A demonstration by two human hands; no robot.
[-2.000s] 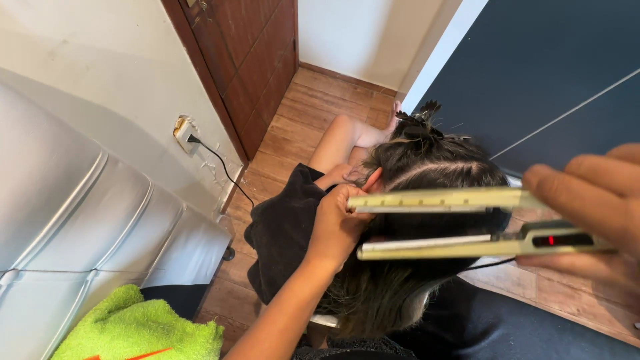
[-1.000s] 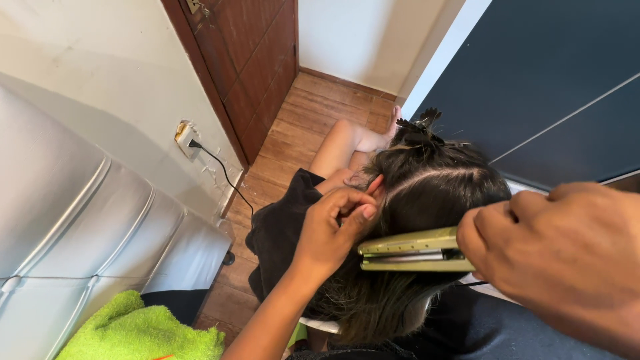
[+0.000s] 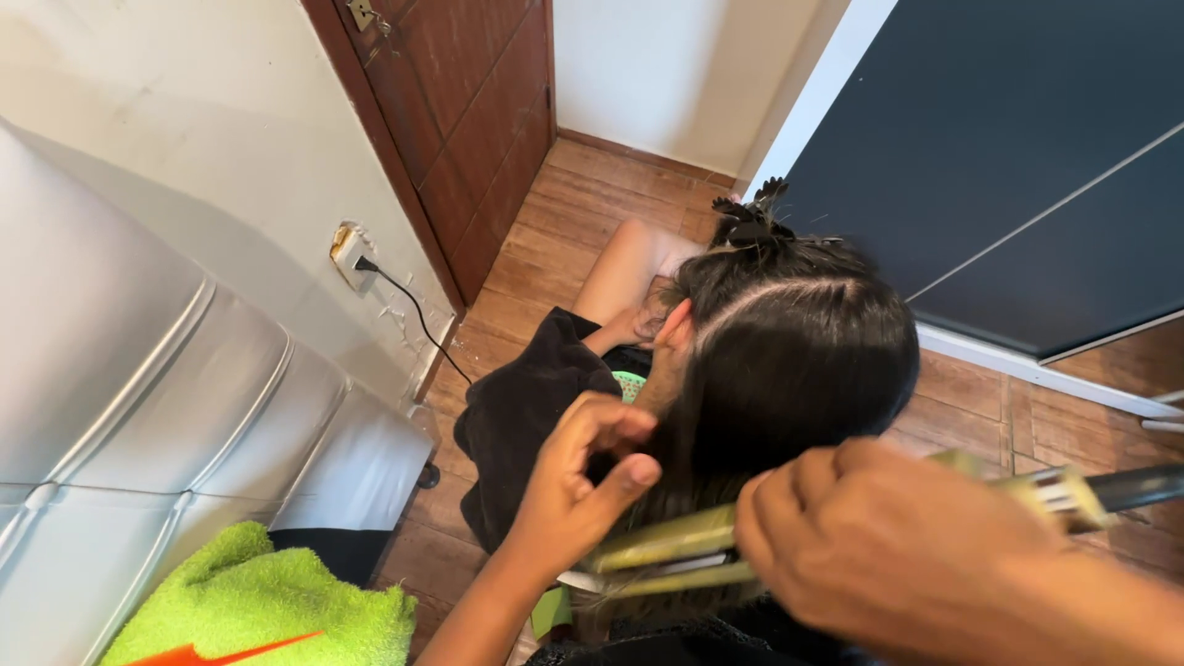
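Note:
My right hand [image 3: 888, 536] is closed around a gold-coloured hair straightener [image 3: 675, 546], whose plates lie around the lower part of a seated person's dark hair [image 3: 795, 370]. Beside the hair, left of the straightener, my left hand [image 3: 592, 462] is raised with thumb and fingers apart and nothing in it. The hair is parted in a line across the head, and black hair clips [image 3: 754, 215] hold the upper section. A dark cloth [image 3: 532, 398] covers the person's shoulder. The hair ends are partly hidden by my right hand and the straightener.
A silver padded headboard [image 3: 185, 388] stands at left, with a lime-green towel [image 3: 287, 592] and an orange pointed object [image 3: 222, 652] near it. A black cord [image 3: 412, 301] runs from a wall outlet [image 3: 350, 257]. Behind are a brown door [image 3: 462, 111] and dark sliding panels [image 3: 999, 157].
The straightener was open at the side of the head, then closed over the hair; it has moved down toward the ends. My left hand has let go of the hair and opened.

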